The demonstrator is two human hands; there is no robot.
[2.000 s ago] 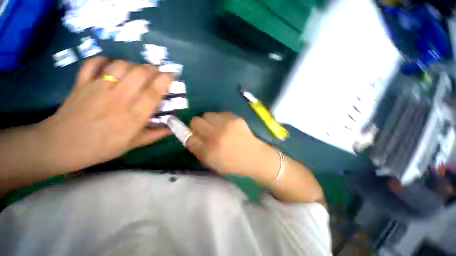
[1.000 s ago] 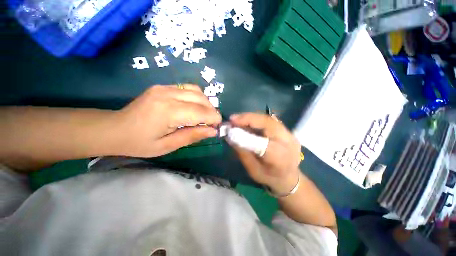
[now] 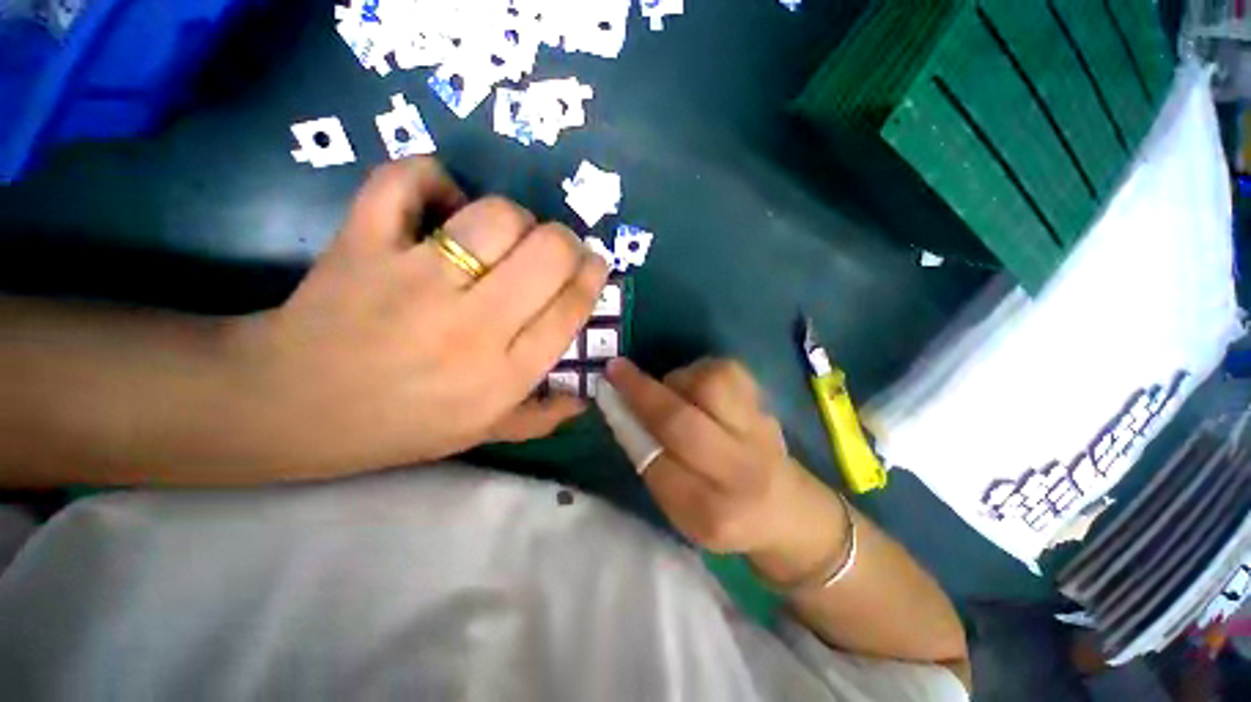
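Note:
A small panel with dark-edged, white-faced square parts (image 3: pixel 602 342) lies in front of me, mostly hidden under my left hand. My left hand (image 3: pixel 453 309), with a yellow ring, covers it, fingers over its top and thumb at its near edge, gripping it. My right hand (image 3: pixel 720 446) is at the panel's lower right corner. Its finger in a white sleeve (image 3: pixel 630 428) and the fingertip beside it touch the corner square. Whether they pinch it cannot be seen. A thin green edge of the panel shows at its right side.
White die-cut tabbed pieces (image 3: pixel 480 41) are piled beyond my hands, several loose ones nearer. A blue bin (image 3: pixel 110 82) is upper left. A green panel stack (image 3: pixel 1015 124) stands upper right. A yellow cutter (image 3: pixel 848 432) lies right, beside a white sheet (image 3: pixel 1139 302) with dark-edged squares. Stacked trays (image 3: pixel 1159 535) are far right.
My left hand has spread over the panel, and its squares now show beside the fingers. My right hand has shifted to the panel's lower corner. The cutter is uncovered again. The view has shifted.

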